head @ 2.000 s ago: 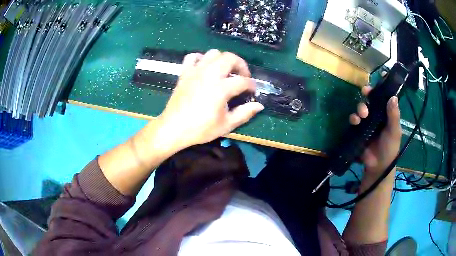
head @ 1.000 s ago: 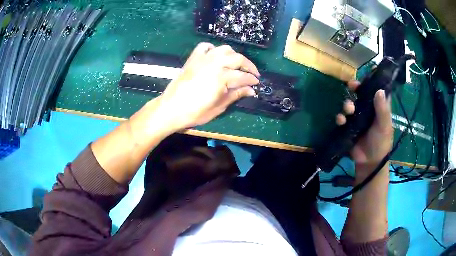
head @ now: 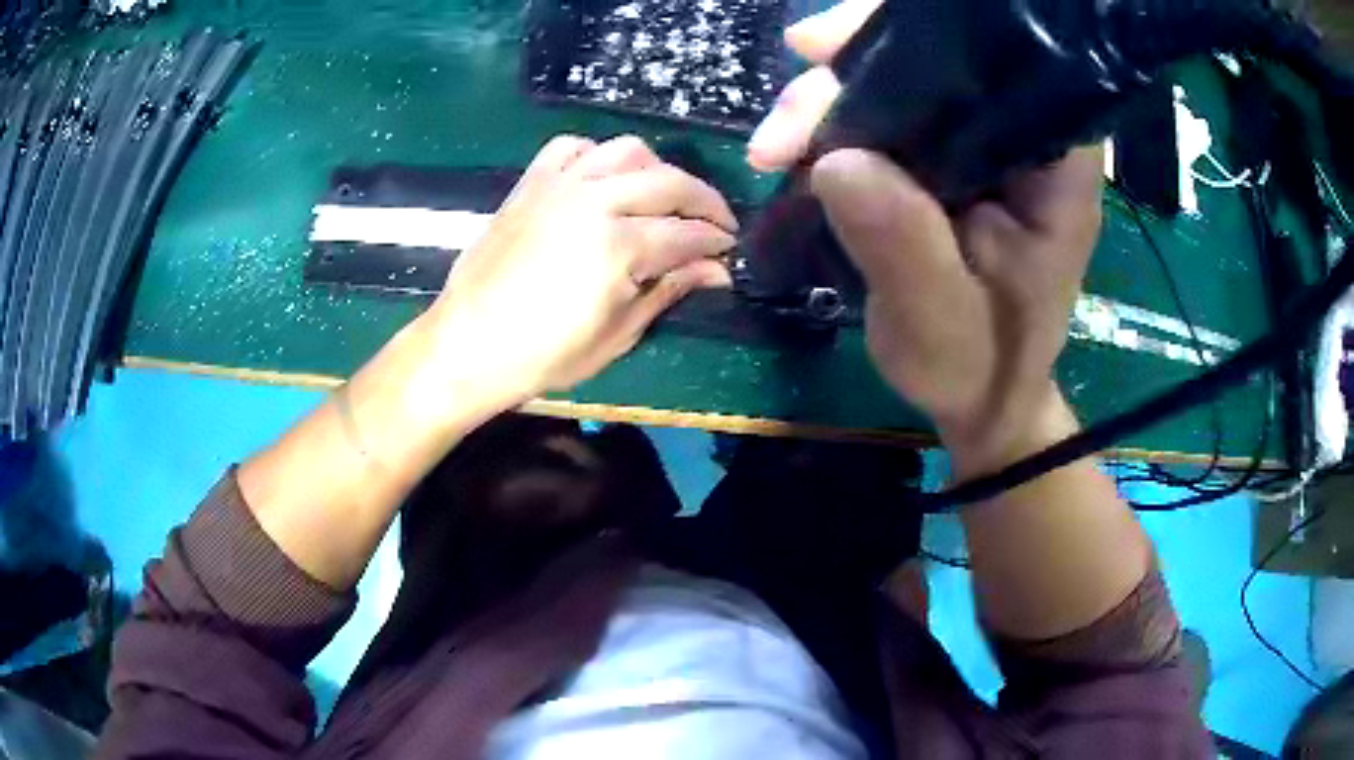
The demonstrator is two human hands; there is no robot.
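Observation:
The black jig (head: 401,269) lies on the green bench top with a pale strip (head: 398,226) in its groove. My left hand (head: 594,260) rests over the middle of the jig, fingertips together at the strip's right part; what they pinch is too small to tell. My right hand (head: 950,253) holds the black electric screwdriver (head: 950,97) above the jig's right half. The screwdriver's front end points down-left close to my left fingertips; its bit is hidden. The jig's round metal feature (head: 821,303) shows below it.
A black tray of small shiny fittings (head: 668,60) is behind the jig. Grey strips (head: 89,223) lie side by side at the left. The thick screwdriver cord (head: 1173,404) crosses my right forearm. Pale strips (head: 1158,327) and thin cables (head: 1262,267) are at the right.
My right hand has swung the screwdriver up and left, from beside the bench edge to over the jig. My left hand stays at the jig, fingers drawn together. The view has shifted slightly.

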